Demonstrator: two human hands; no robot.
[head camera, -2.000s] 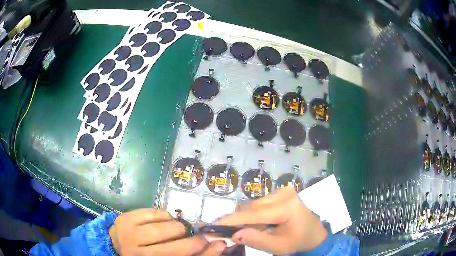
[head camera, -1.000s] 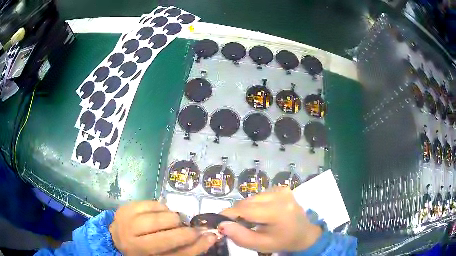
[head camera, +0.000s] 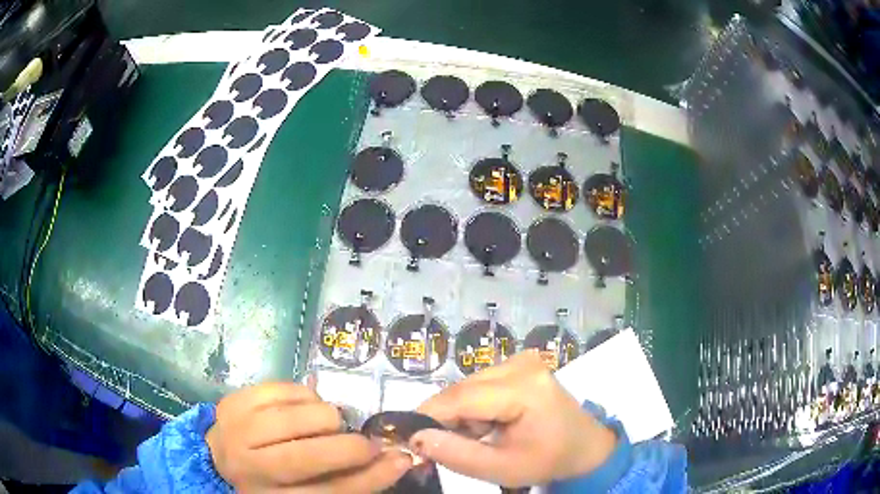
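Observation:
My left hand (head camera: 294, 439) and my right hand (head camera: 511, 420) meet at the bottom centre, bare, pinching a dark round circuit module (head camera: 400, 425) between their fingertips. The module is tilted, and part of it is hidden by the fingers. A white sticker sheet (head camera: 618, 381) sticks out behind and under my right hand. Beyond the hands lies the clear blister tray (head camera: 434, 280), with rows of plain black covered modules (head camera: 492, 239) and uncovered modules (head camera: 496, 181) with gold-orange patches. One second-row pocket holds no module.
Overlapping spare sticker sheets (head camera: 210, 159) with black discs lie left of the tray. Stacked blister trays (head camera: 762, 289) stand at the right. A black bench device (head camera: 87, 87) with cables is at the far left. Yellow marker tape (head camera: 364, 51) is on the white strip.
Since two seconds ago, the dark piece between my fingertips has gone from edge-on to showing more of its round face. The view has shifted slightly; the tray's contents look the same.

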